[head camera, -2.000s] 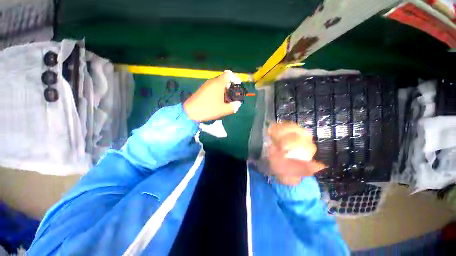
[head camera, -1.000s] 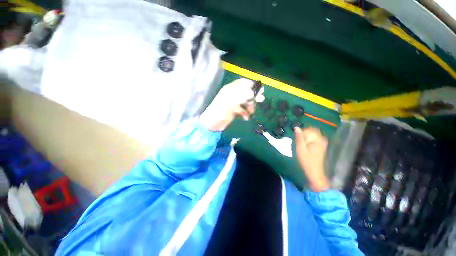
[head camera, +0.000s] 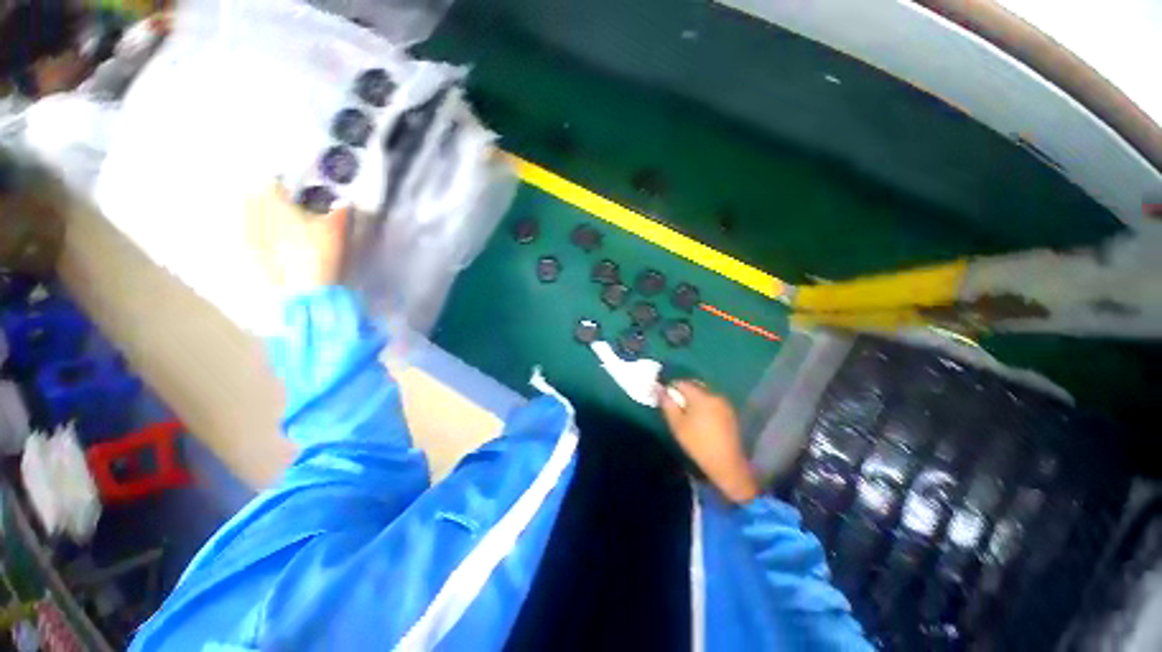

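Note:
My left hand (head camera: 300,242) is at the white sheet-covered tray (head camera: 204,153) on the left, its fingertips on a small black part (head camera: 317,198) at the lower end of a row of black parts (head camera: 351,126). The hand is pale and blurred against the sheet. My right hand (head camera: 709,436) is low over the green surface (head camera: 510,329), its fingertips pinching a white wipe (head camera: 631,372). Several loose black parts (head camera: 644,313) lie on the green beyond the wipe. The wipe's upper tip touches or nearly touches one part.
Yellow tape (head camera: 650,227) crosses the green, with more black parts beyond it. An orange stick (head camera: 739,321) lies near the loose parts. A yellow-footed post (head camera: 886,296) stands right, above a shiny black tray stack (head camera: 930,490). A red crate (head camera: 138,461) is at lower left.
My left hand has moved left to the tray, where the row now shows a further black part. My right hand has moved onto the wipe and taken hold of it. The view has shifted.

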